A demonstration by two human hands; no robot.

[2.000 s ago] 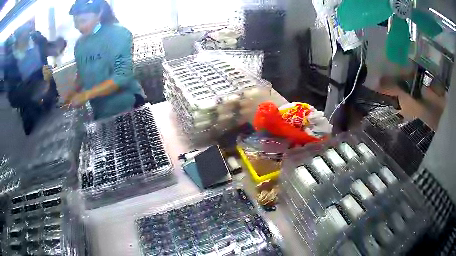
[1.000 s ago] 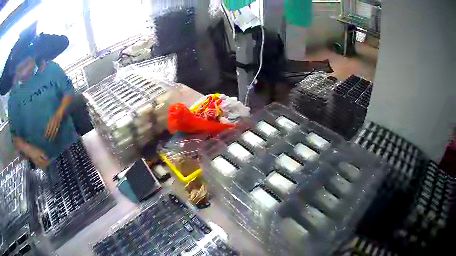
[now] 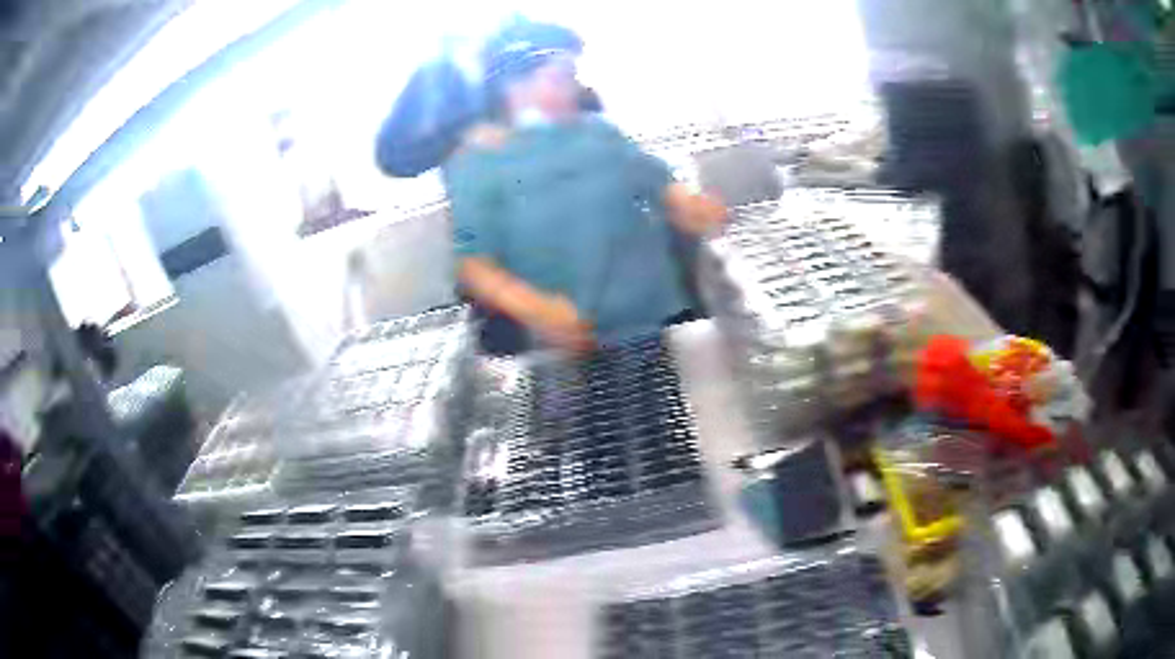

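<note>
Neither of my hands is in the picture. Nearest in front of me, a dense-pocket blister tray (image 3: 754,615) of small black parts is cut off by the bottom edge. Left of it, a large-pocket blister tray (image 3: 303,579) holds dark bars with pale edges in columns. Another dense tray (image 3: 606,431) full of black parts lies further back, in front of the co-worker. At the right edge, a tray (image 3: 1095,547) holds pale housings, partly cut off. The view is blurred.
A person in a teal shirt (image 3: 567,219) stands opposite, one hand low over the dense tray. A tray stack (image 3: 825,296) stands at the back right. A dark flat pad (image 3: 799,496), yellow bin (image 3: 917,502) and red-orange bag (image 3: 966,386) lie right of centre. More clear trays (image 3: 387,386) are at left.
The view has swung left, so the table's things sit further right and the pale-housing tray is mostly out of view. The co-worker's hands have moved apart; one is raised to the side.
</note>
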